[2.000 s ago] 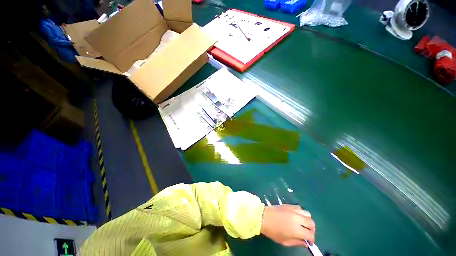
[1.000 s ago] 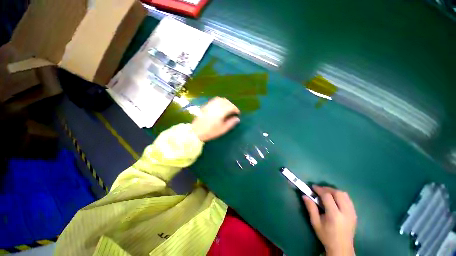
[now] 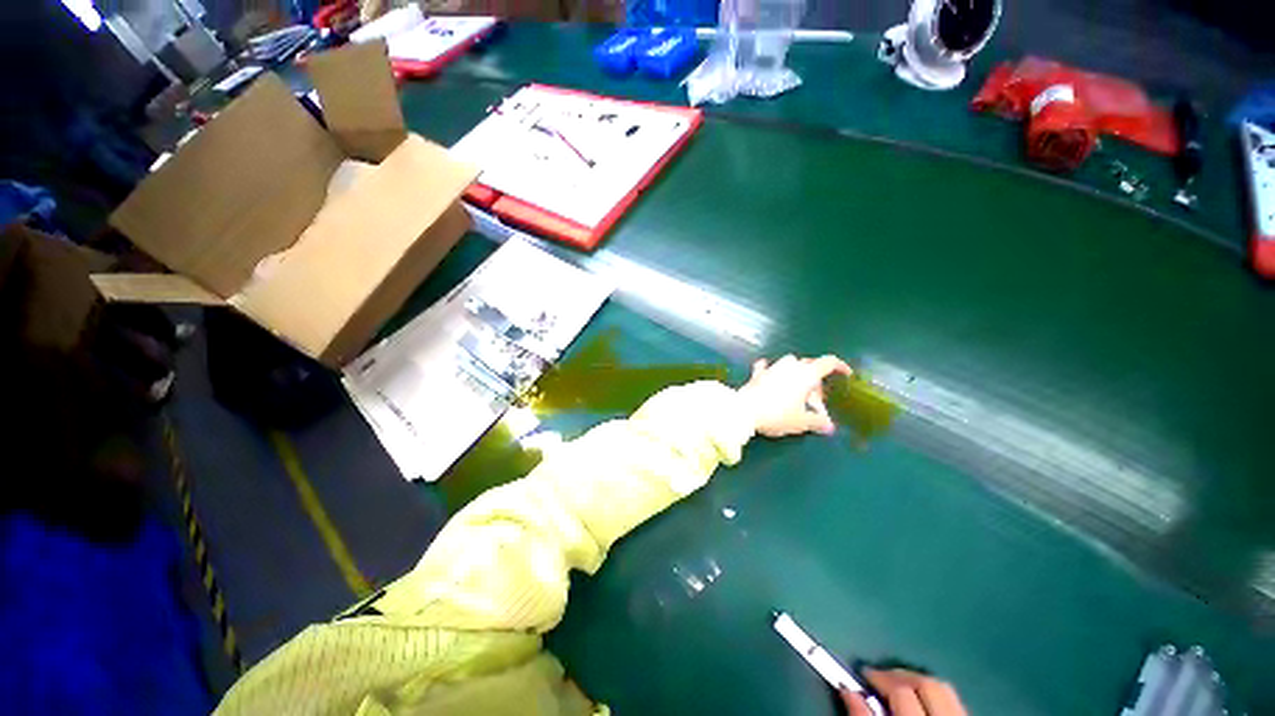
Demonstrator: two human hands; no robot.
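My left hand [image 3: 797, 396] reaches over the green bench beside a small amber tape patch [image 3: 867, 407]. Its thumb and index tips look apart at the patch's left edge, with nothing visible between them. My right hand [image 3: 916, 692], cut off by the bottom edge, holds the lower end of a narrow silver part [image 3: 811, 649]. That part's upper end points up and left. Larger amber tape strips [image 3: 615, 385] lie left of centre, partly hidden by my left sleeve. Clear slivers [image 3: 695, 575] lie on the bench between my sleeve and the silver part.
Printed sheets [image 3: 434, 385] with loose parts lie left. An open cardboard carton [image 3: 357, 259] stands beyond them. A red-edged white board [image 3: 580, 161], small blue bins [image 3: 664, 53], clear bags and a red bundle [image 3: 1060, 129] are farther back. Silver parts [image 3: 1177, 688] lie lower right.
My left hand has moved from the large amber strips rightward to the small patch. The white edge seen along that patch no longer shows. The view has tilted up; my right hand still holds the part.
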